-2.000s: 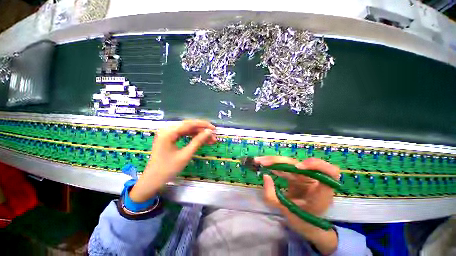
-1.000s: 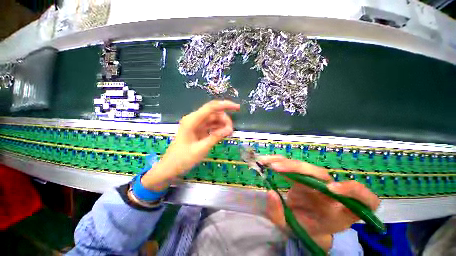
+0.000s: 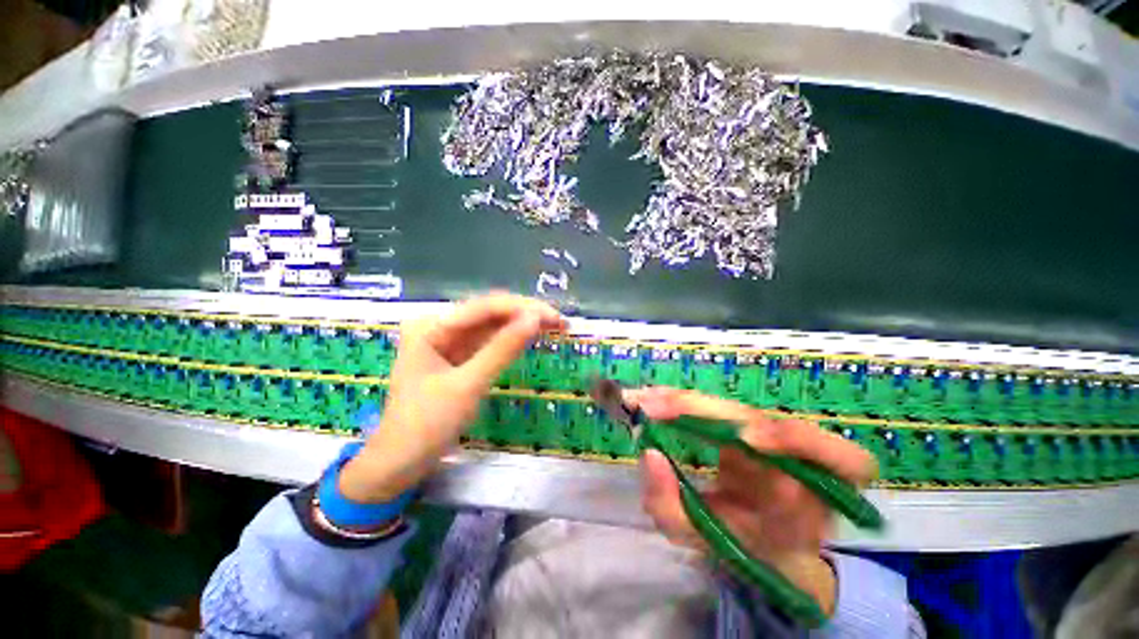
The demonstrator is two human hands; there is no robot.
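My left hand, with a blue wrist strap, is over the circuit boards. Its thumb and forefinger are pinched at the boards' far edge; the tips are too blurred to tell whether a tiny part is between them. My right hand holds green-handled cutters. Their jaws point left over the boards, right of and nearer me than my left fingertips. A few loose silver components lie on the dark green surface just beyond my left fingertips. A large silver pile lies farther back.
White block components with long wires lie left of the pile. A clear plastic bag is at far left. A metal rail runs along the near side of the boards. Something red shows at lower left.
My left hand reached toward the loose components, then came back to the boards' far edge with its fingertips together. The cutters have shifted and turned slightly in my right hand.
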